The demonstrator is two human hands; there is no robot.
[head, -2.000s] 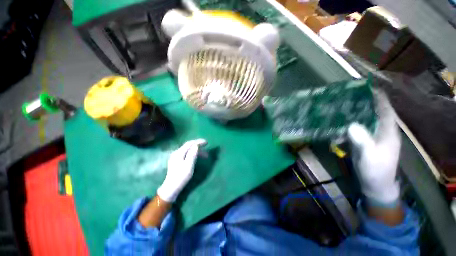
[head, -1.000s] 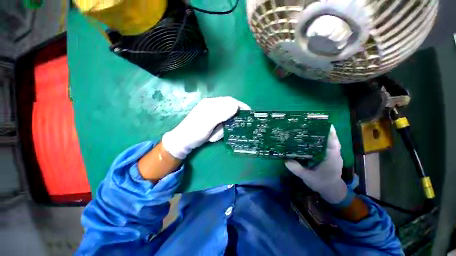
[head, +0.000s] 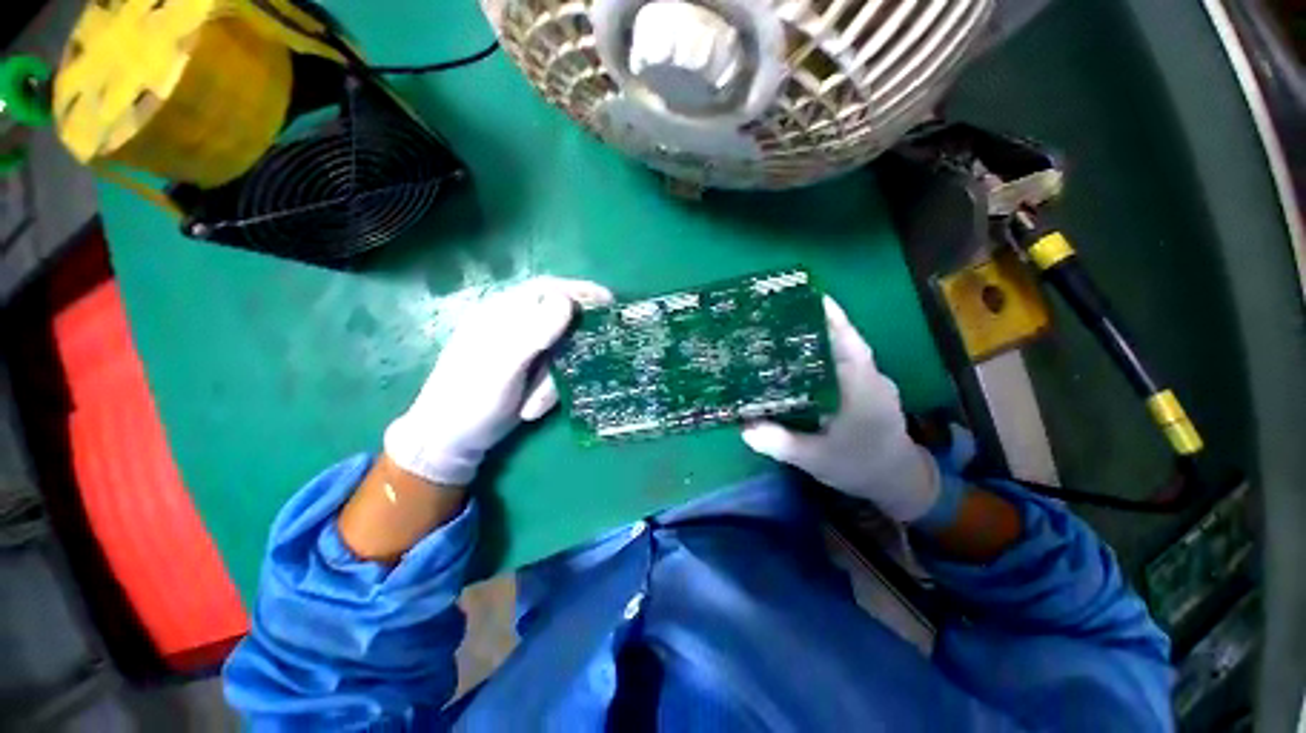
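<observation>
A green circuit board [head: 695, 358] with white and silver rows of parts or joints is held over the green mat in front of me. My left hand [head: 494, 375], in a white glove, grips its left edge. My right hand [head: 852, 423], also in a white glove, grips its right edge and lower right corner, with the thumb along the lower edge. The fingers under the board are hidden. A blue band shows at the right glove cuff.
A large cream fan [head: 745, 86] stands at the back of the mat [head: 330, 387]. A yellow unit [head: 172, 93] and black square fan [head: 337, 186] are back left. A soldering iron [head: 1110, 337] rests right, beside a yellow sponge tray [head: 994, 308]. A red-lined bin [head: 122, 473] is left. Boards [head: 1200, 559] lie lower right.
Two seconds ago my right hand alone held the board at the right; now both hands hold it. Since one second ago it is slightly tilted, and the camera view has shifted.
</observation>
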